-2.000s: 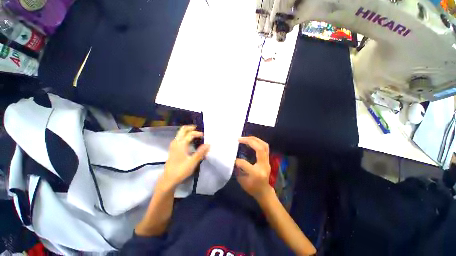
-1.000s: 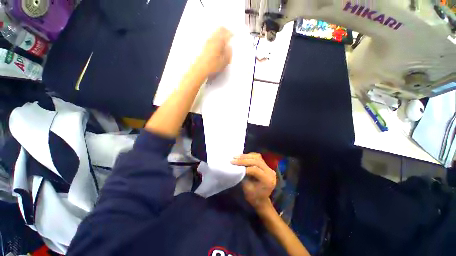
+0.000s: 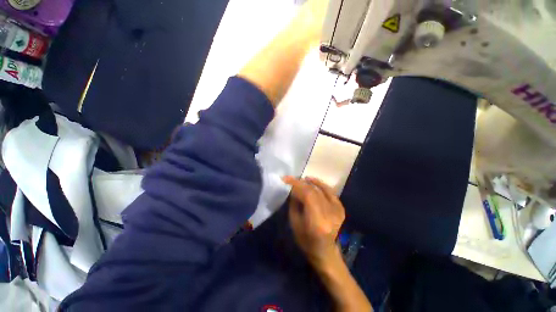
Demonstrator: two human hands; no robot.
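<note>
A long white fabric piece (image 3: 283,143) runs from under the sewing machine's needle area down towards my lap. The industrial sewing machine (image 3: 420,46) has its needle and presser parts just right of the fabric's upper part. My left forearm reaches up across the white fabric; my left hand is hidden past the machine head and the top edge. My right hand (image 3: 317,216) is at the fabric's lower right edge, index fingertip on top and the other fingers curled; it appears to hold the edge, with the thumb hidden.
Navy panels (image 3: 143,67) lie left of the needle, and another navy panel (image 3: 411,164) lies to the right. A white and navy heap (image 3: 73,183) is at lower left. Pens (image 3: 492,213) lie on the right ledge. Bottles (image 3: 23,46) and a purple device (image 3: 46,13) are at upper left.
My left arm has reached farther up and right, taking the hand out of sight. My right hand stays at the fabric's lower right edge. The view has shifted closer to the machine head.
</note>
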